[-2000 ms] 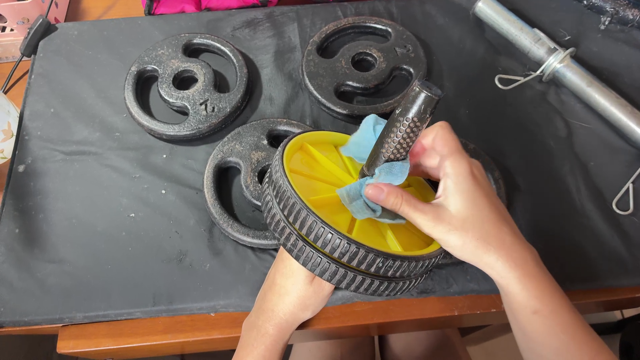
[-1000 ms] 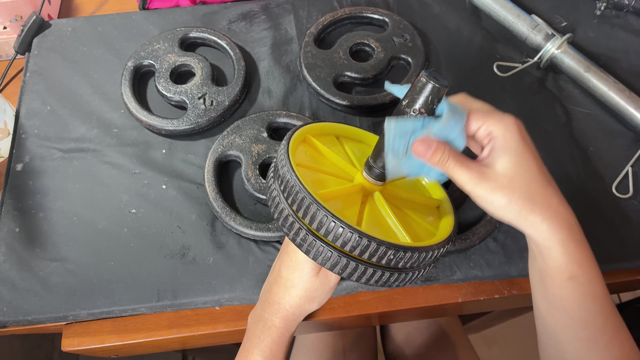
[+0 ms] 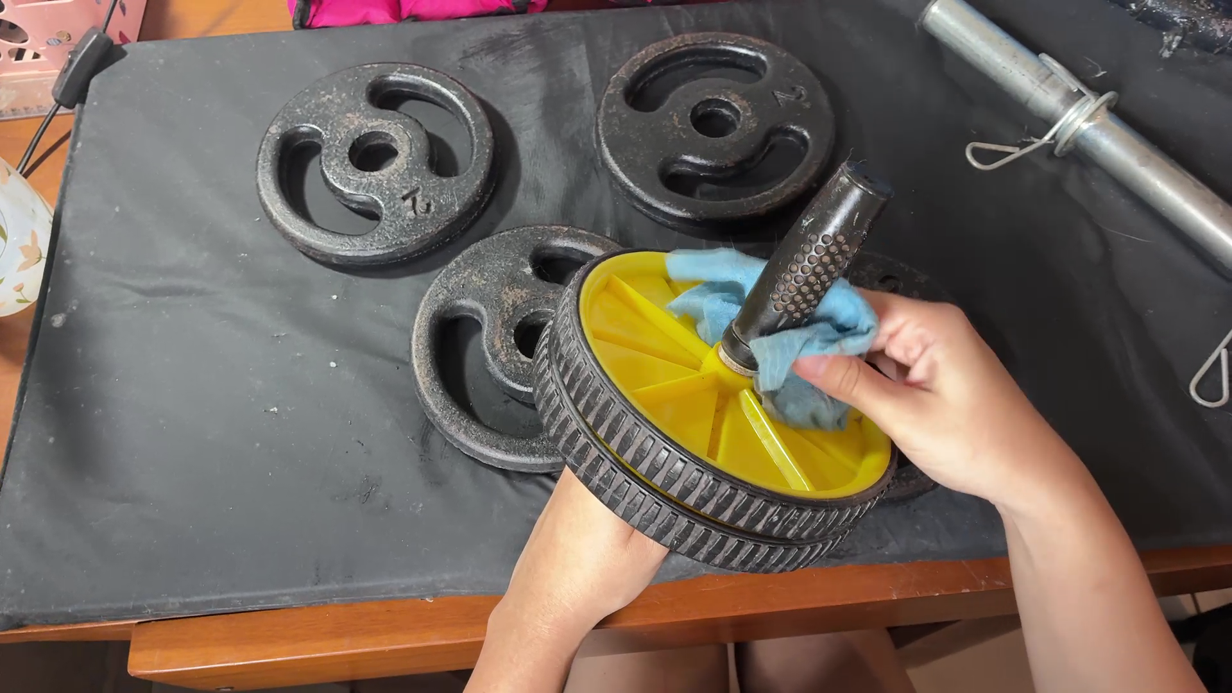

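Observation:
A yellow ab roller wheel point(image 3: 664, 380) with black ribbed tyres is tilted above the table's front edge. Its black perforated handle point(image 3: 818, 241) points up and to the right. My left hand point(image 3: 602, 544) is under the wheel; the fingers are hidden, so its hold cannot be seen. My right hand point(image 3: 905, 375) pinches a light blue cloth point(image 3: 818, 337), which wraps behind and around the base of the handle and touches the wheel's spoked face.
Black iron weight plates point(image 3: 414, 207) lie behind and under the wheel on a black cloth cover point(image 3: 192, 433). A steel dumbbell bar point(image 3: 1136, 144) with spring clips lies at the right. The wooden table edge point(image 3: 385, 626) runs along the front; a pink basket point(image 3: 29, 58) stands at the back left.
One second ago the blue cloth was bunched higher on the handle under my right hand; now it is lower, around the handle's base. The wheel stays tilted over my left hand.

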